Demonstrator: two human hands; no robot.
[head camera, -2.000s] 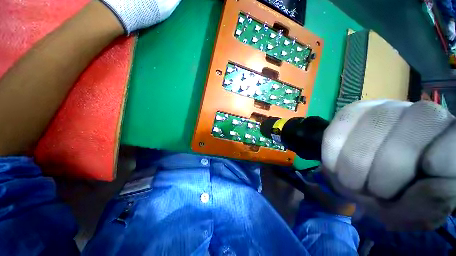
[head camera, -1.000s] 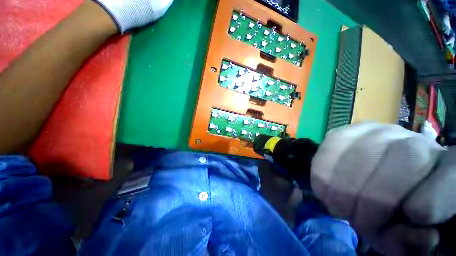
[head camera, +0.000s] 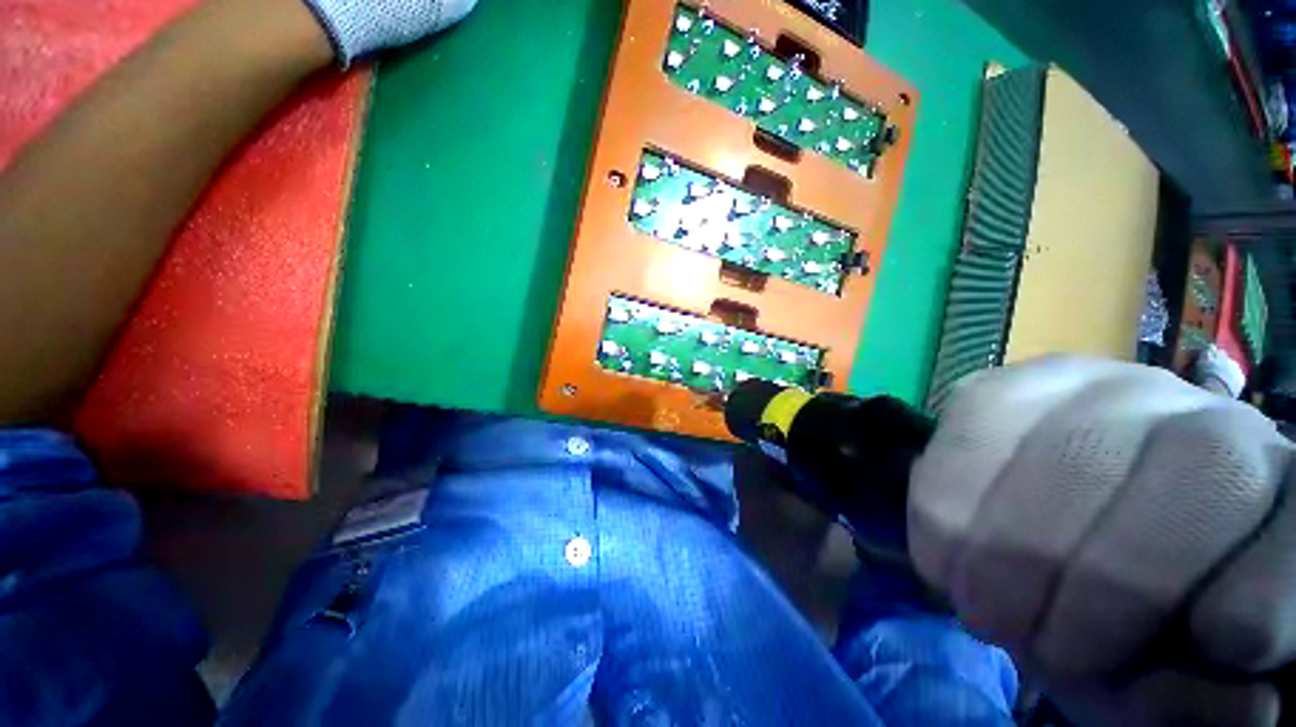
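The orange-brown fixture (head camera: 668, 277) holds three green circuit boards: a far one (head camera: 775, 88), a middle one (head camera: 742, 220) and a near one (head camera: 711, 345). My right hand (head camera: 1102, 518), in a white knit glove, is shut around the black electric screwdriver (head camera: 846, 440). Its yellow-banded tip is over the near board's lower edge; the bit is hidden. My left hand (head camera: 391, 17), gloved, is at the top edge, partly cut off; its fingers are out of the picture. A corner of the black screw tray (head camera: 836, 12) shows beyond the fixture.
A red mat (head camera: 235, 305) lies at left under my left forearm. The fixture lies on a green mat (head camera: 452, 234). At right a ribbed pile (head camera: 981, 234) has a tan cardboard sheet (head camera: 1087, 213) on it. Another person's gloved hand (head camera: 1219, 372) shows at the far right.
The screwdriver tip has moved from the near board's middle right to its lower edge. My left hand shows less at the top edge. The view has shifted slightly.
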